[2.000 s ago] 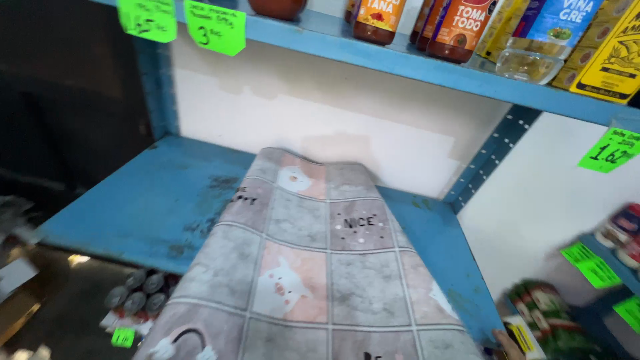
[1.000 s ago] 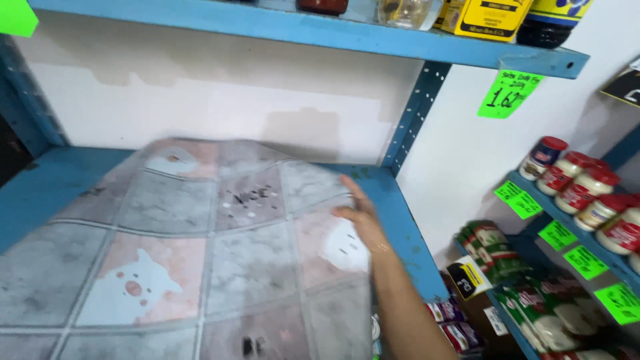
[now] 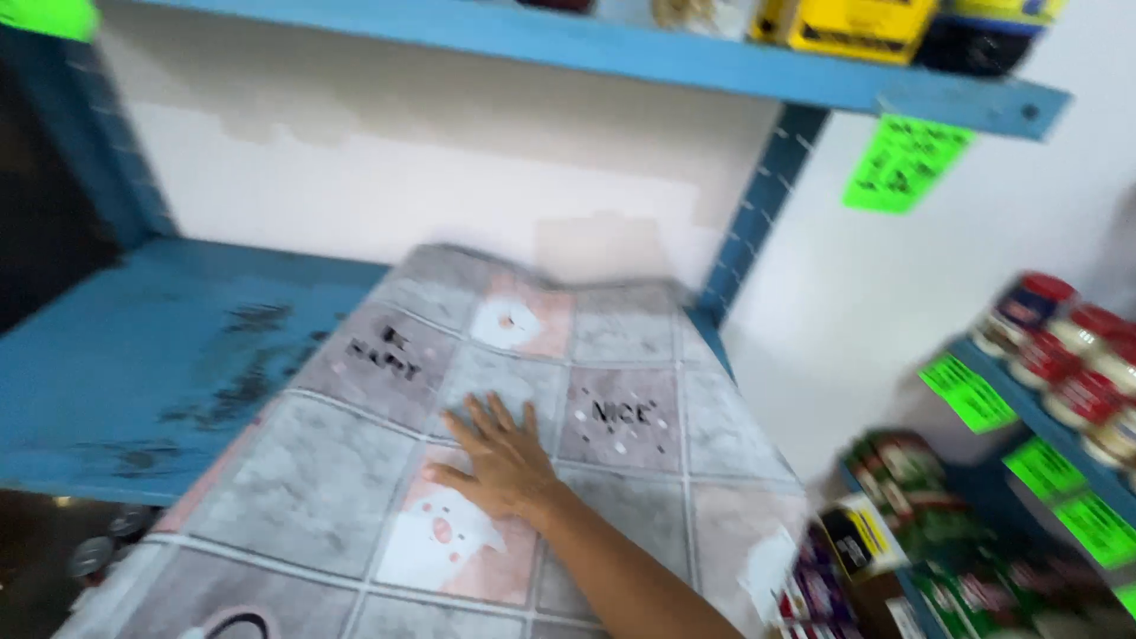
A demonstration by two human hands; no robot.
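Observation:
A sheet of patterned plastic covering [image 3: 621, 506], with grey, mauve and pink squares and cartoon animals, lies over the right part of a blue metal shelf [image 3: 177, 355]. Its far edge reaches the white back wall and curls up slightly. My right hand [image 3: 501, 461] rests palm down on the sheet near its middle, fingers spread, holding nothing. The sheet's near part runs down past the shelf's front edge and out of view. Bare blue paint with dark worn patches shows left of the sheet. My left hand is not in view.
An upper blue shelf [image 3: 532, 40] holds yellow boxes [image 3: 856, 27] and other goods, with green tags on its edge. At right, a lower shelf carries jars with red lids [image 3: 1083, 390]; packaged goods [image 3: 985, 577] stand beneath. Cans [image 3: 93, 555] are at lower left, below the shelf.
My right hand has moved from the sheet's right edge onto its middle, with fingers now spread. The sheet has shifted and lies differently over the shelf.

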